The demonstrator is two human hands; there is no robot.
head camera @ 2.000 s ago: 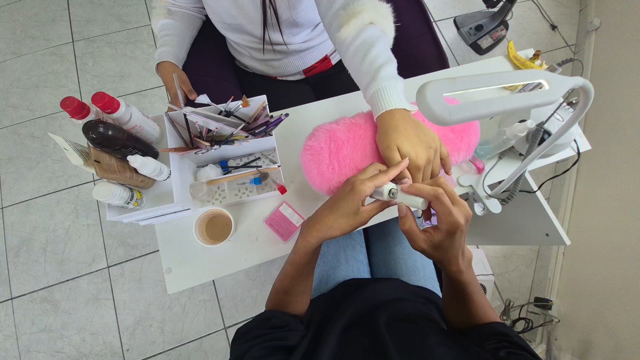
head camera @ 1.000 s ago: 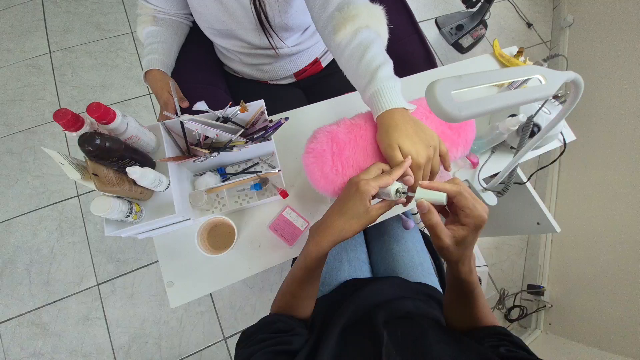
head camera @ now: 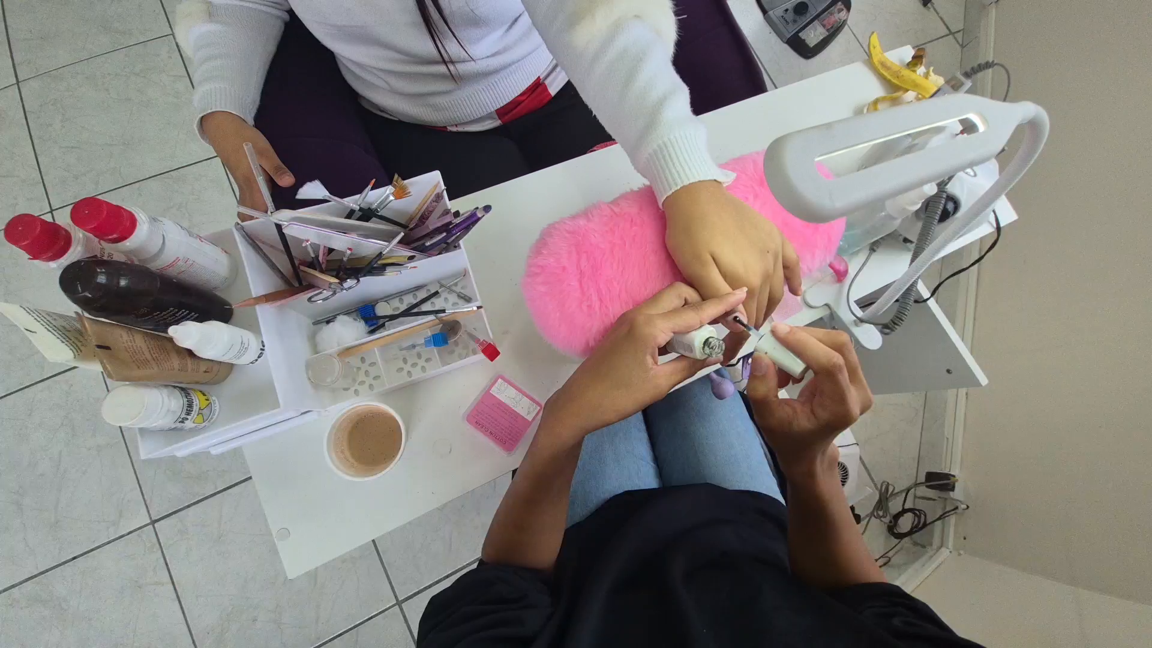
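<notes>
My left hand (head camera: 630,360) holds a small nail polish bottle (head camera: 697,342), uncapped and tilted on its side, and its fingers touch the other person's fingers. In my right hand (head camera: 810,387) is the polish cap (head camera: 781,351), its brush (head camera: 745,326) pointing at a fingertip of that person's hand (head camera: 729,243). The person's hand lies palm down over a pink fluffy cushion (head camera: 594,270). Which finger the brush meets, and whether it touches the nail, I cannot tell.
A white lamp (head camera: 810,171) arches over the cushion's right end. To the left stand a white organizer (head camera: 297,360) of brushes and tools, several bottles (head camera: 148,288), a cup of brown drink (head camera: 366,441) and a pink packet (head camera: 504,412). A banana peel (head camera: 900,72) lies at the back right.
Two seconds ago the cap was at the bottle's mouth. It has come away, and the brush now shows outside the bottle, near the person's fingertips.
</notes>
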